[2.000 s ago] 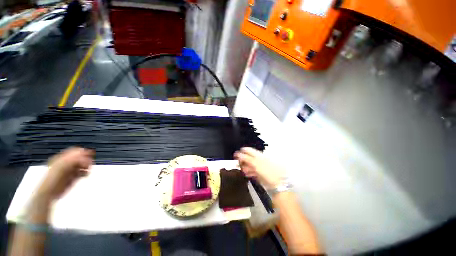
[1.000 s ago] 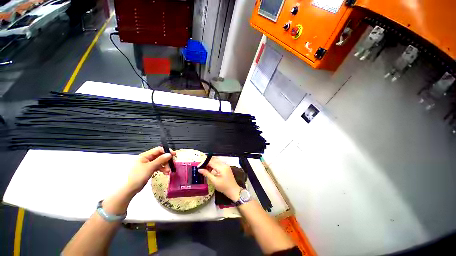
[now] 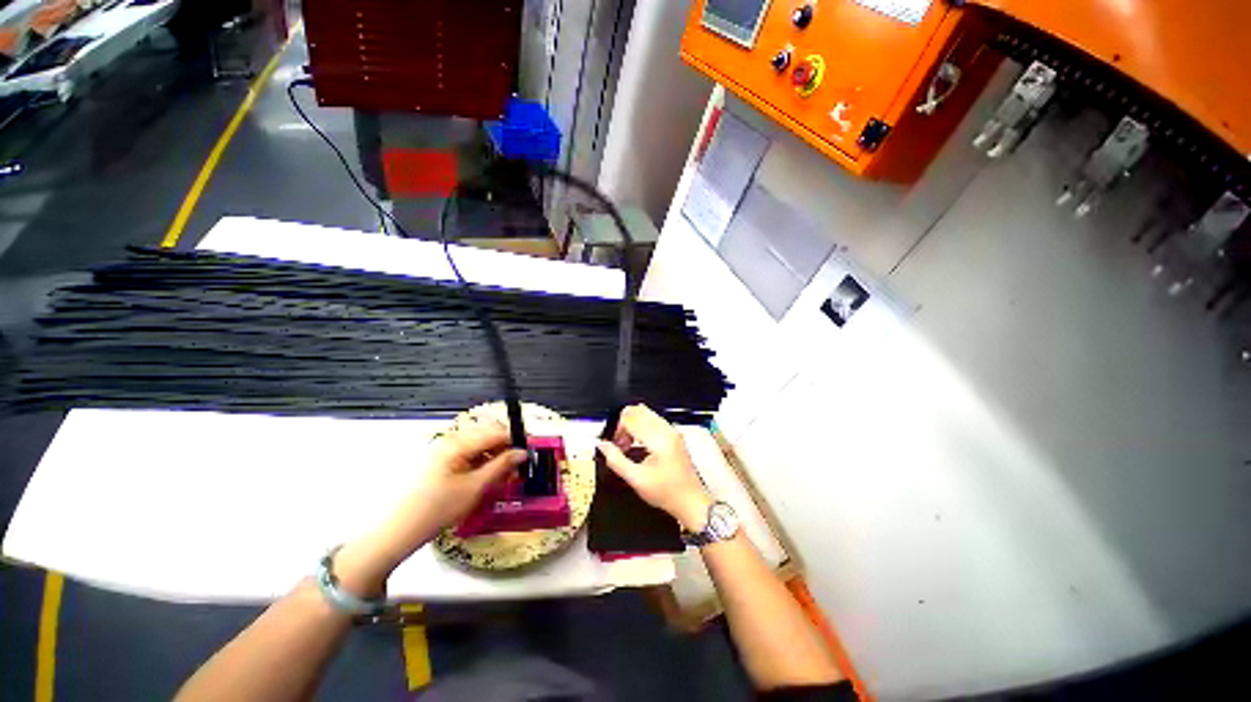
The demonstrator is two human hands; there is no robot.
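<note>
A black strap [image 3: 627, 322] loops upward between my hands. My left hand [image 3: 473, 470] is shut on one strap end, at the black slot of the magenta ink box [image 3: 510, 518]. The box sits on a round speckled cream disc [image 3: 578, 510]. My right hand [image 3: 654, 460] holds the other end over the dark brown pad [image 3: 628, 518]; whether that end touches the pad is hidden by my fingers. Behind my hands, a wide pile of black straps [image 3: 316, 350] lies across the white table [image 3: 220, 501].
A shallow wooden tray [image 3: 752, 505] is right of the pad. The machine's white side panel, the orange control box [image 3: 837, 82] and silver hanging clips [image 3: 1109, 162] are at the right. A dark red machine [image 3: 412, 55] and a blue basket [image 3: 526, 130] stand behind the table.
Since a second ago, my left hand has moved right to the box's slot. My right hand has moved from the slot to above the pad. The strap now loops up between them.
</note>
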